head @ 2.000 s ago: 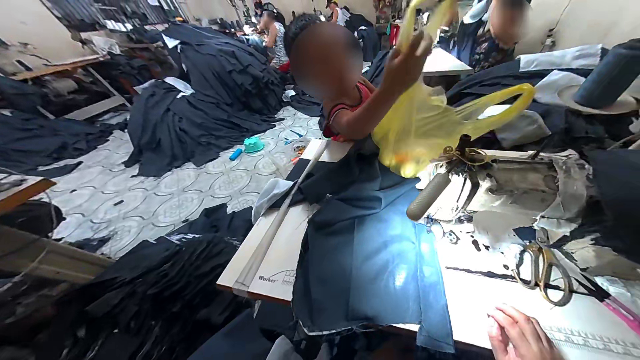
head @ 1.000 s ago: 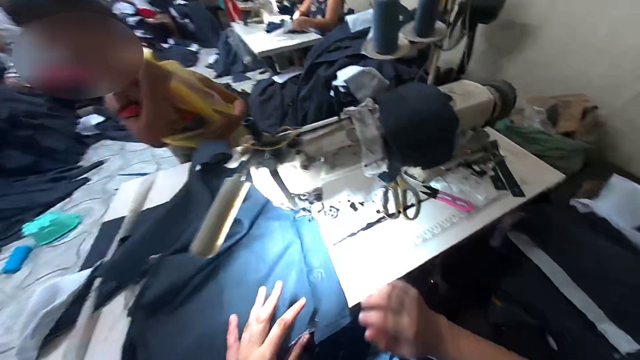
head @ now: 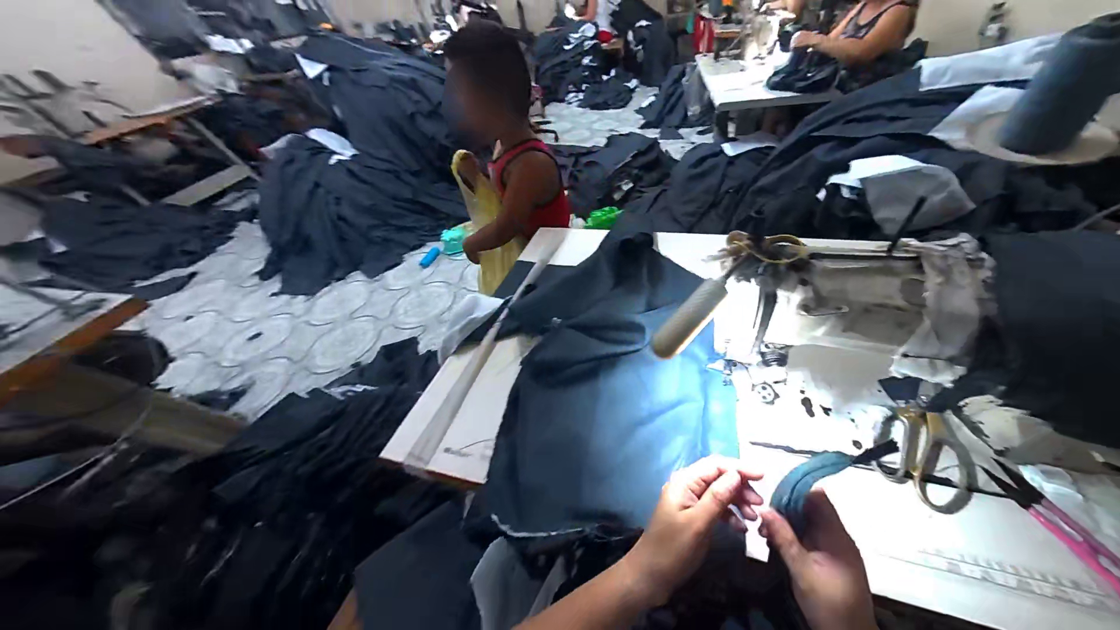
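Observation:
Near the front edge of the white sewing table, my right hand (head: pixel 818 556) holds a folded strip of dark teal fabric (head: pixel 809 481) between thumb and fingers. Just left of it is my left hand (head: pixel 700 512), its fingertips close together; whether it pinches anything is unclear. Dark blue fabric (head: pixel 604 420) lies spread over the table to the left of the sewing machine (head: pixel 866 297) and hangs over the front edge. A lamp lights the part near the needle area. Gold-handled scissors (head: pixel 923 446) lie right of the strip.
Pink-handled snips or scissors (head: pixel 1067 525) lie at the table's right. A person (head: pixel 529 188) with a yellow plastic bag (head: pixel 490 227) stands beyond the left table edge. Heaps of dark fabric (head: pixel 367 201) cover much of the floor. Another person (head: pixel 875 35) sits at a table behind.
A second ago my left hand was spread on the blue fabric; now the hands are close together and a folded strip is in my right hand. The view has swung back left.

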